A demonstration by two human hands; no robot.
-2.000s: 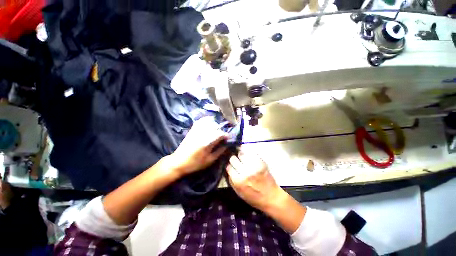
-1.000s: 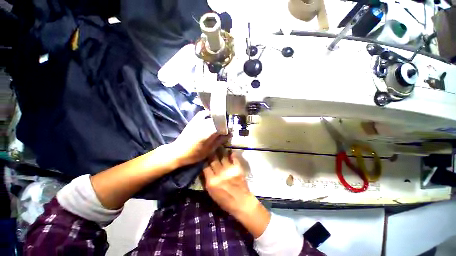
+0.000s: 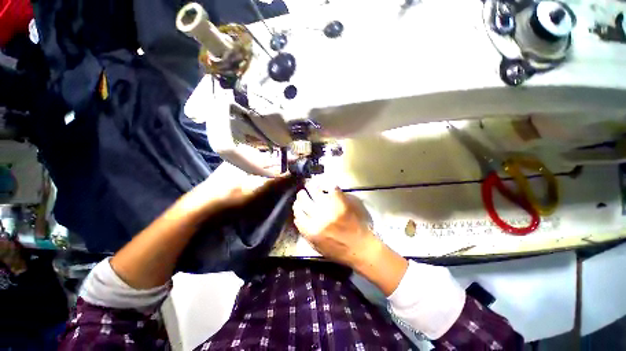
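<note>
The dark navy garment [image 3: 130, 151] is heaped left of the needle and runs down between my hands to the table's front edge. My left hand [image 3: 237, 188] lies on the cloth just left of the presser foot [image 3: 302, 164]; its fingertips are partly hidden by the machine head. My right hand [image 3: 331, 221] pinches the cloth edge just in front of the presser foot, fingers curled. The white sewing machine [image 3: 412, 62] reaches across from the right. Whether the needle is in the cloth cannot be told.
Scissors with one red and one yellow handle [image 3: 509, 199] lie on the pale machine bed [image 3: 384, 206] under the arm. A black phone [image 3: 480, 293] lies below right. Another machine [image 3: 20, 185] and part of a person [image 3: 27, 288] are at the far left.
The view has shifted and come closer to the machine head. My right hand has moved up close to the presser foot. My left hand stays on the cloth at the left.
</note>
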